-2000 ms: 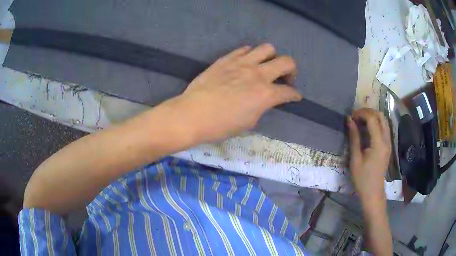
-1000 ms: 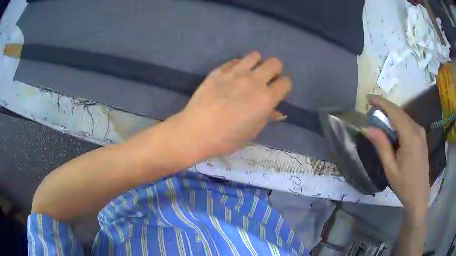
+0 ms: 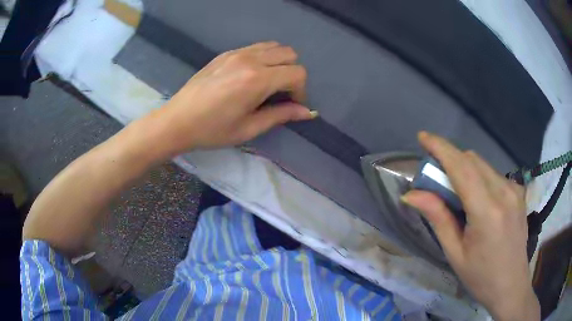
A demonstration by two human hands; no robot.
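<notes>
A long dark fabric strip (image 3: 332,139) lies on a grey cloth (image 3: 370,81), with a tan template end (image 3: 122,11) beyond its far left end. My left hand (image 3: 248,94) rests over the strip, thumb and fingers pinched on it; the part under the hand is hidden. My right hand (image 3: 480,219) grips the iron (image 3: 407,188) by its handle. The iron's silver pointed plate sits on the strip's right part, tip towards my left hand, and hides the strip's right end.
Blackish layered cloth (image 3: 464,56) lies on the far side. A green coiled hose (image 3: 552,164) and dark cord run behind the iron at right. The white table edge (image 3: 219,182) runs diagonally nearest me. A dark brown plate (image 3: 555,266) shows at lower right.
The view has turned and shifted. My right hand left the strip's right end, took hold of the iron and brought it onto the strip. My left hand has moved along the strip towards its left end.
</notes>
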